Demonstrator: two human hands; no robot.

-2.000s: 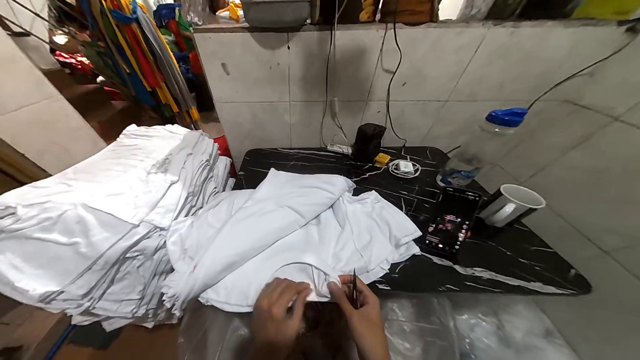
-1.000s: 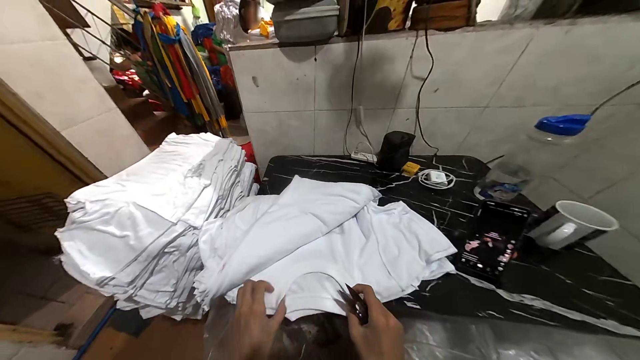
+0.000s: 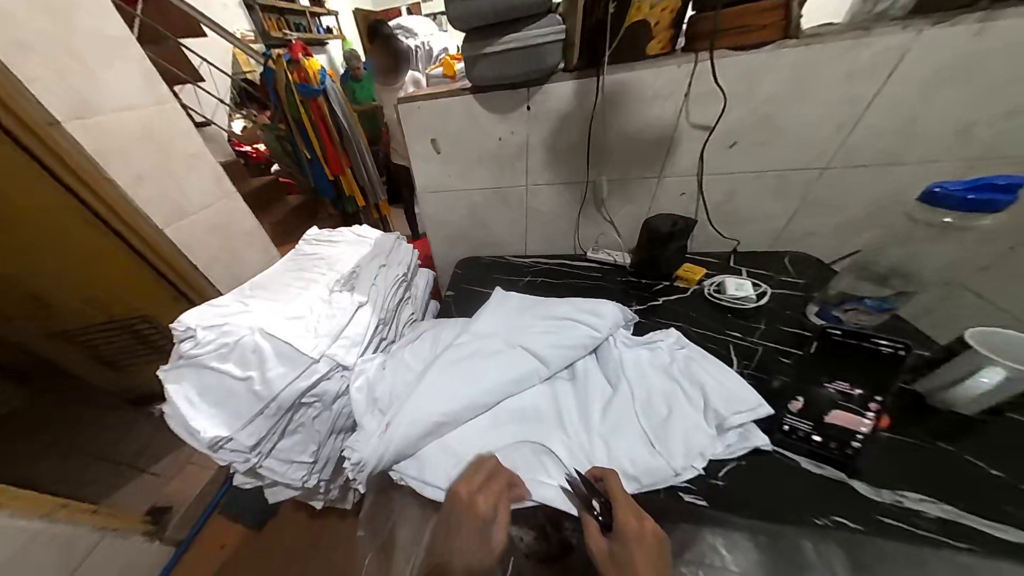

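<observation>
A white fabric garment (image 3: pixel 552 384) lies spread and partly folded over a black table with white veining. My left hand (image 3: pixel 480 508), blurred, has its fingers bent at the curved neckline edge; whether they pinch the cloth I cannot tell. Small dark thread snips (image 3: pixel 590 500) are in my right hand (image 3: pixel 628 524), with the blades pointing up and left beside that same edge. To the left of the garment rises a tall stack of white garments (image 3: pixel 280 344), touching it.
On the table (image 3: pixel 744 352) are a phone (image 3: pixel 840 392), a mug (image 3: pixel 980 372), a coiled white cable with charger (image 3: pixel 738 290), a yellow item (image 3: pixel 689 275) and a clear bottle with blue cap (image 3: pixel 970 194). Clear plastic lies along the near edge. Two people stand in the background.
The view has swung left and up, bringing people in the background into sight. The snips stay in my right hand, and their blades now show more plainly apart.
</observation>
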